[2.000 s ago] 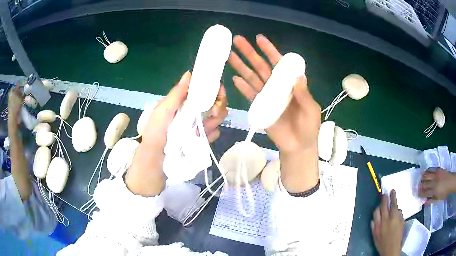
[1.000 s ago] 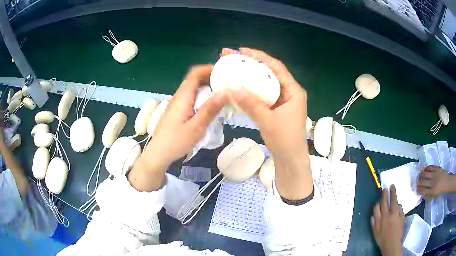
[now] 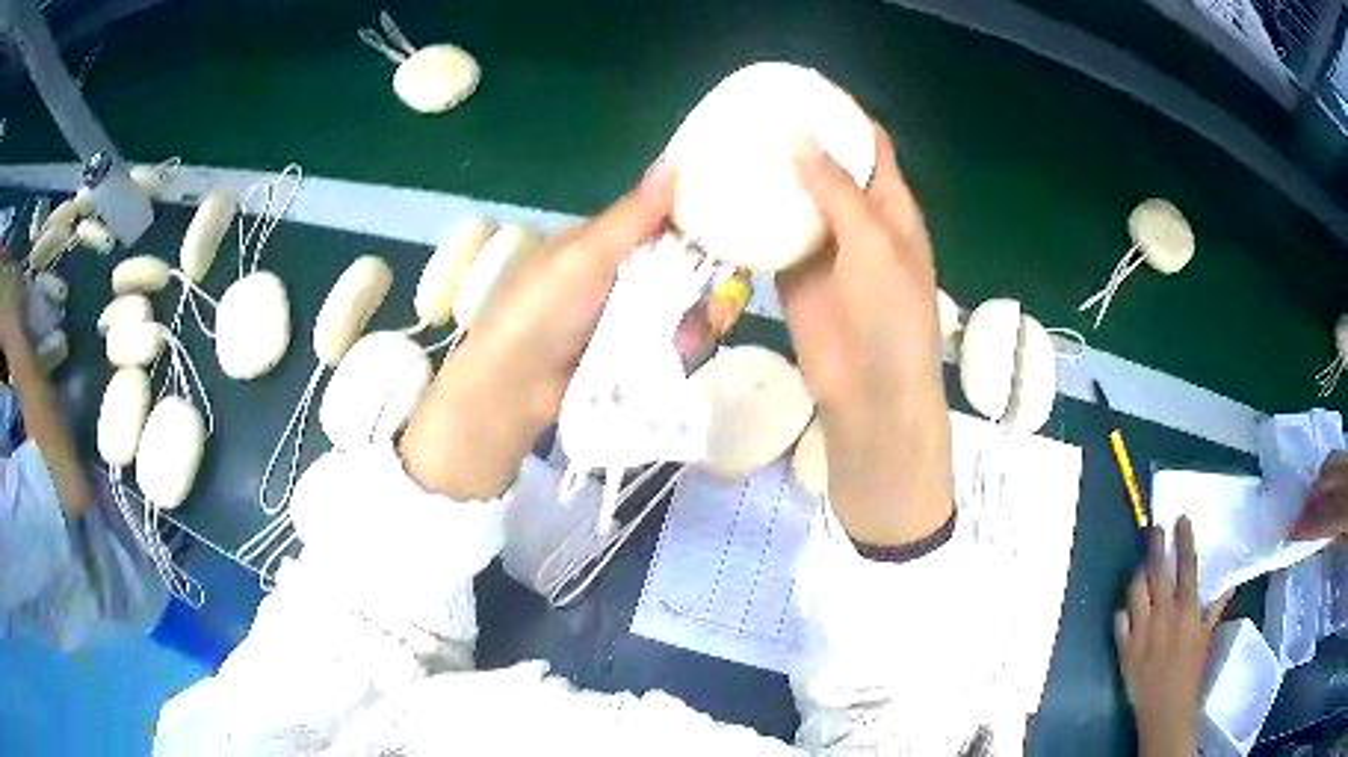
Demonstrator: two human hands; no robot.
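My left hand (image 3: 540, 318) and my right hand (image 3: 865, 274) hold a cream corded unit (image 3: 769, 166) up in front of me, its round broad face showing. My right thumb lies on that face. A crumpled white cloth (image 3: 636, 362) hangs below the unit at my left hand, with white cord beside it. A small yellow-tipped item (image 3: 729, 293) shows just under the unit; I cannot tell what it is. Another corded unit (image 3: 751, 410) lies behind my hands on a printed form (image 3: 724, 569).
Several corded units (image 3: 254, 324) lie on the dark bench at left. More units (image 3: 436, 79) lie on the green belt (image 3: 591, 89). At right are a yellow pencil (image 3: 1129, 476), white sheets (image 3: 1215, 518), clear boxes (image 3: 1245, 683) and another person's hands (image 3: 1165, 629). A person's arm is at far left.
The held unit has been turned and raised slightly, and my right hand has shifted right. Belt units have moved right. The other person's hand at right has lifted a sheet's edge.
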